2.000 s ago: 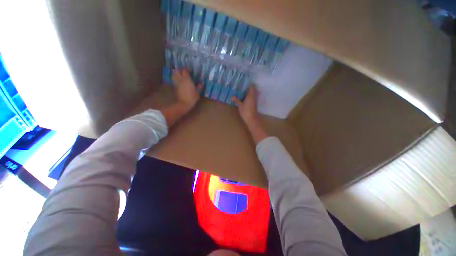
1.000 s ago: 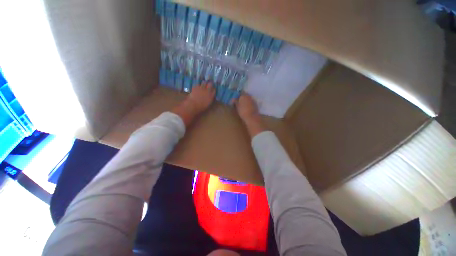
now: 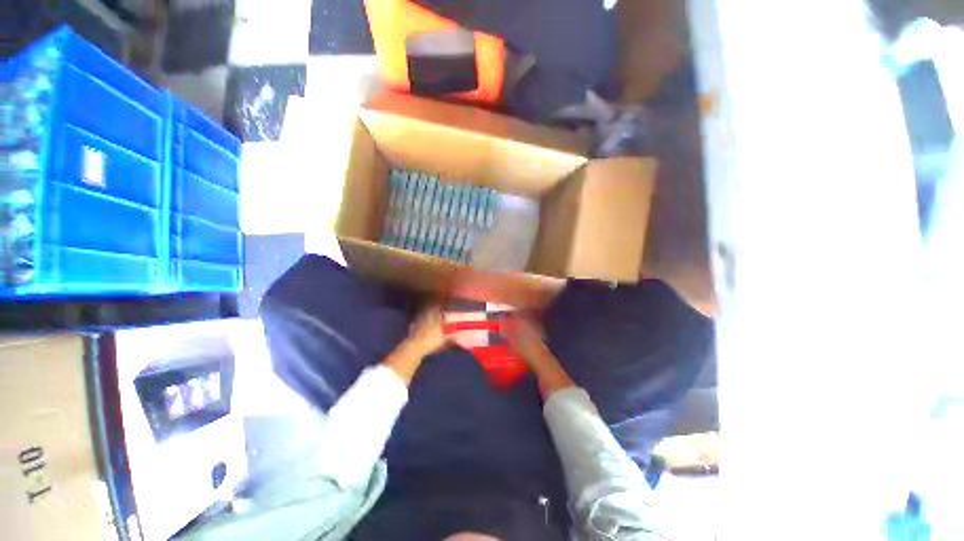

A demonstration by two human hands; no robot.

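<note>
An open brown cardboard carton stands on the floor in front of my knees. Inside it, narrow blue-and-clear cable boxes stand in two rows at the left, beside a pale sheet-like area at the right. My left hand and my right hand are outside the carton, between my thighs, at either side of a red stool-like edge. Both hands are small and blurred, and their fingers are partly hidden, so their grip on the red edge is unclear.
Blue plastic crates stand at the left, above brown and white cartons. An orange object is behind the carton. A washed-out white surface runs down the right side. The floor is checkered.
Both hands have left the carton and moved back to the red edge between my thighs. The view has pulled back, so the whole carton, crates and floor show.
</note>
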